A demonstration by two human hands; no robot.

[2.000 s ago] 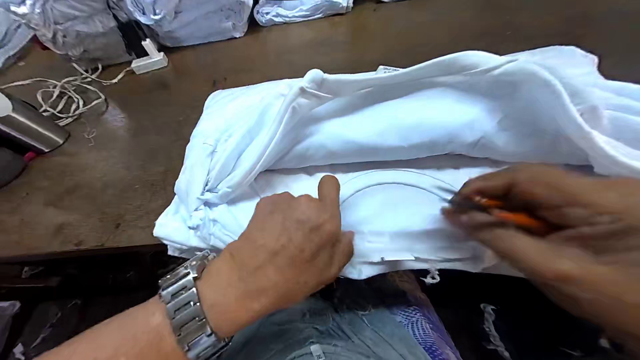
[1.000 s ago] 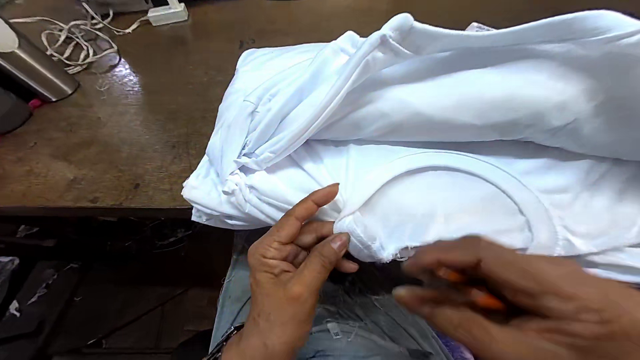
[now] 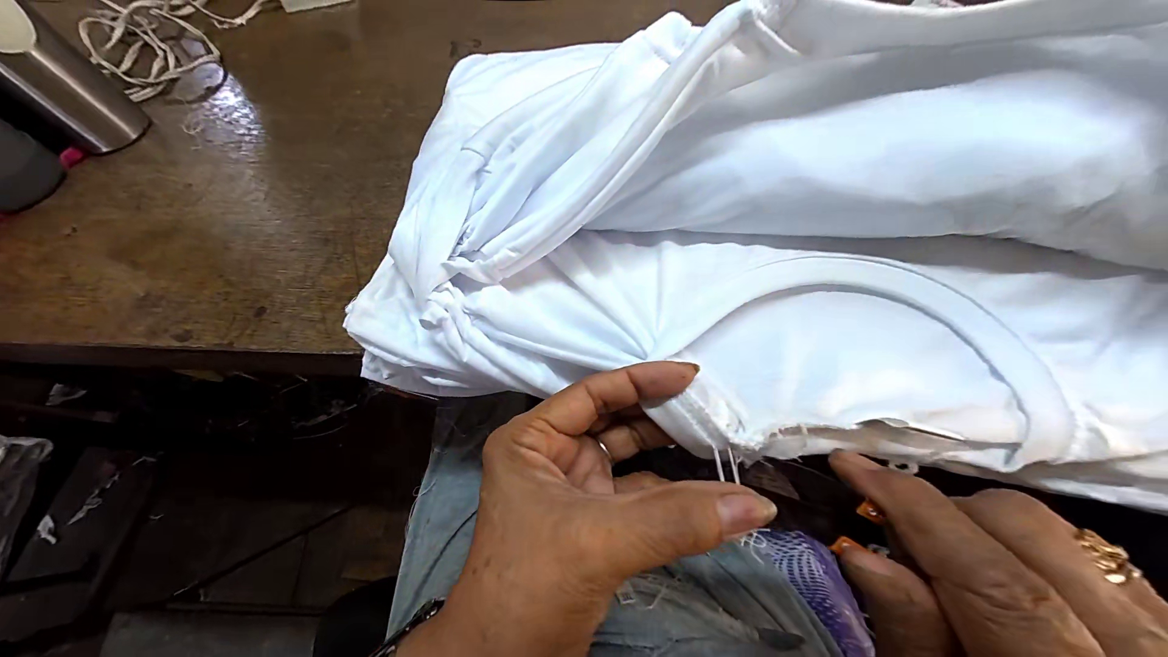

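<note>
White knit garments (image 3: 839, 137) lie in a stack over the table's near edge. Nearest me, a curved neckband (image 3: 876, 274) of one garment shows, and loose threads (image 3: 727, 464) hang from its seam end. My left hand (image 3: 584, 493) is at that seam end, index finger against the cloth and thumb apart from it, below the threads. A ring and part of a wristband show on it. My right hand (image 3: 995, 566) is curled just below the cloth edge at the lower right, around a small tool with orange parts (image 3: 858, 529), mostly hidden by the fingers.
On the brown wooden table (image 3: 228, 255), a tangled white cord (image 3: 151, 55) and a metal container (image 3: 68, 78) are at the upper left. Jeans-covered legs (image 3: 456, 511) and a purple patterned cloth (image 3: 817, 593) are below the table edge. Scraps (image 3: 46, 527) lie at the lower left.
The view has moved closer to the garments. My left hand has gone from lying on the cloth to the seam end, and its thumb and index finger have since parted.
</note>
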